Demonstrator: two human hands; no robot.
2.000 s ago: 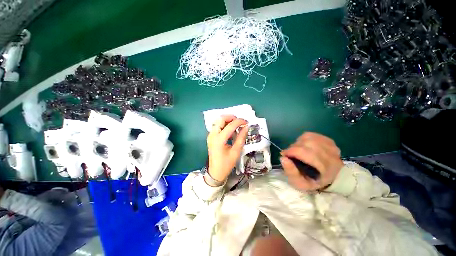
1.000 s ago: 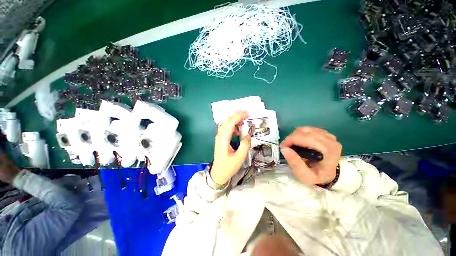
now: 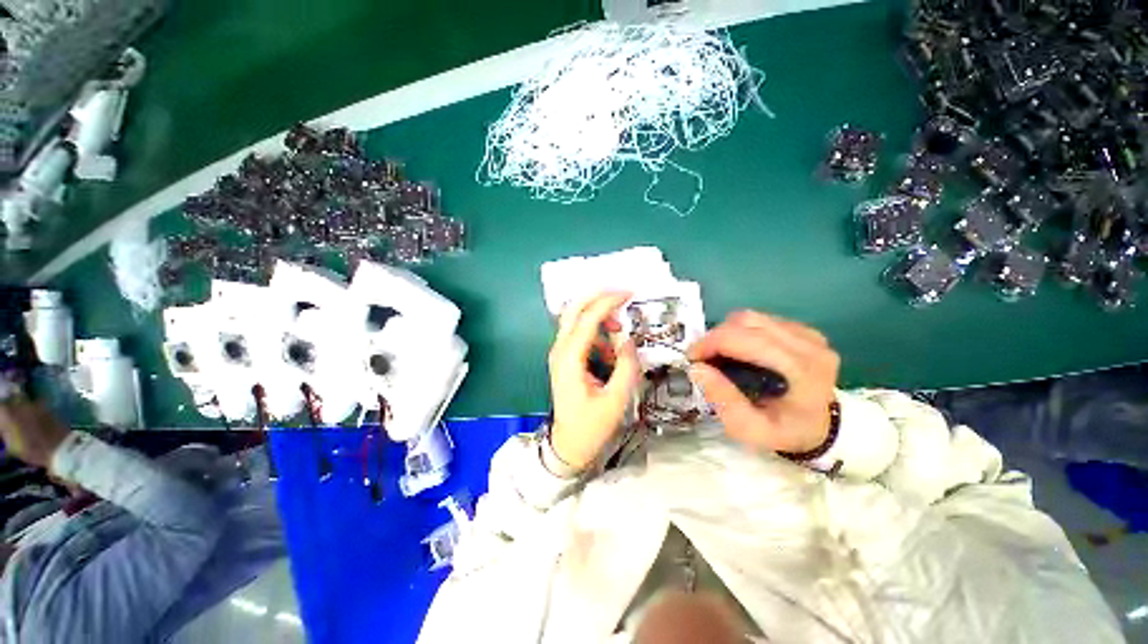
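Note:
An open white camera housing (image 3: 686,302) lies at the bench's near edge in front of me, with small parts and thin wires in its openings. My left hand (image 3: 592,377) grips the housing's left side, fingertips at its upper opening. My right hand (image 3: 770,384) is closed around a black-handled screwdriver (image 3: 752,377), held nearly level. Its fingertips are at the housing's right side, and the shaft points in between the two openings. The tip is too small to make out. Dark wire leads (image 3: 633,440) hang from the housing's lower end beside my left wrist.
A heap of white cords (image 3: 611,107) lies behind the housing. Dark boards (image 3: 309,201) lie behind a row of white housings (image 3: 302,346) at left. Camera modules (image 3: 995,220) are piled at right. A blue bin (image 3: 327,541) is at lower left, beside a co-worker's sleeve (image 3: 139,503).
My right hand has moved left with the screwdriver, closer to the housing, and less of the shaft shows. My left hand stays on the housing. The whole view has shifted slightly.

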